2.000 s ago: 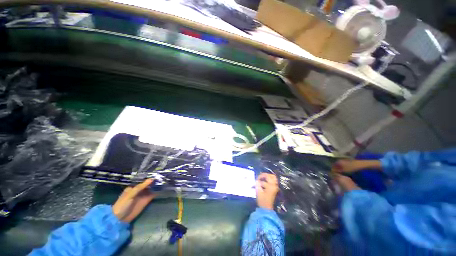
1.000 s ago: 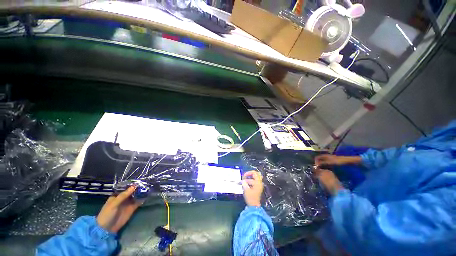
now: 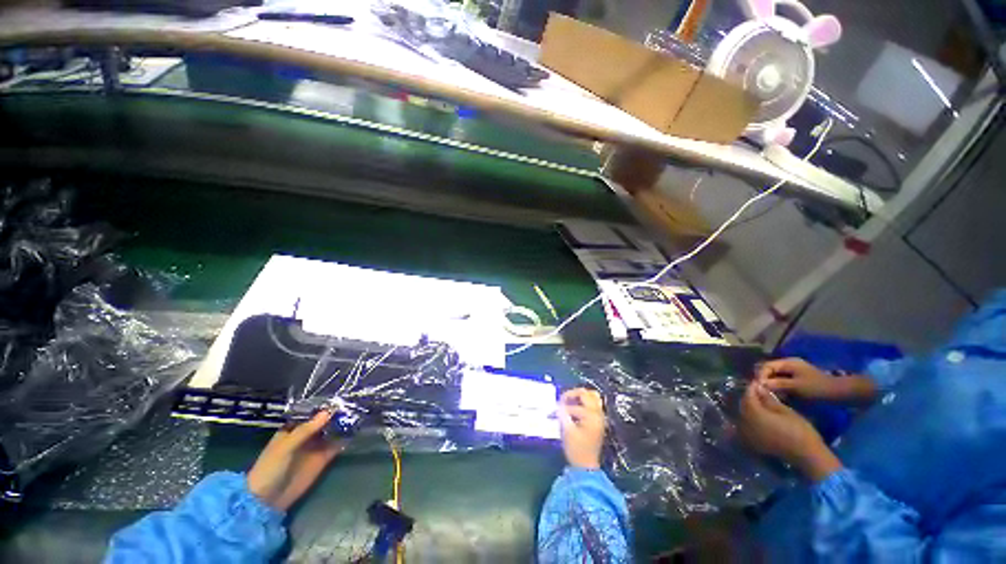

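A black plastic assembly (image 3: pixel 254 350) with a slotted bar (image 3: pixel 226 405) along its front edge lies on a white sheet (image 3: pixel 386 297). Thin wires (image 3: pixel 370 369) and shiny film lie over it. My left hand (image 3: pixel 292 457) has its fingertips on a small dark part at the slotted bar; the part is mostly hidden. My right hand (image 3: pixel 582 427) holds the right edge of a small bright display screen (image 3: pixel 510 403) between thumb and fingers. A yellow test lead (image 3: pixel 397 474) with a dark connector (image 3: pixel 388 527) hangs at the bench front.
Bagged parts (image 3: pixel 83 342) are heaped at left, over bubble wrap (image 3: pixel 149 463). Another clear bag (image 3: pixel 673 424) lies at right, beside another person's hands (image 3: pixel 789 408). A white cord (image 3: pixel 706 242) crosses near printed sheets (image 3: pixel 662 311) and a pale ring (image 3: pixel 521 320). A raised shelf holds a cardboard box (image 3: pixel 640 77) and fan (image 3: pixel 767 77).
The camera view has shifted. My hands stay at the slotted bar and the screen's edge. The other person's hands have come closer together beside the right bag.
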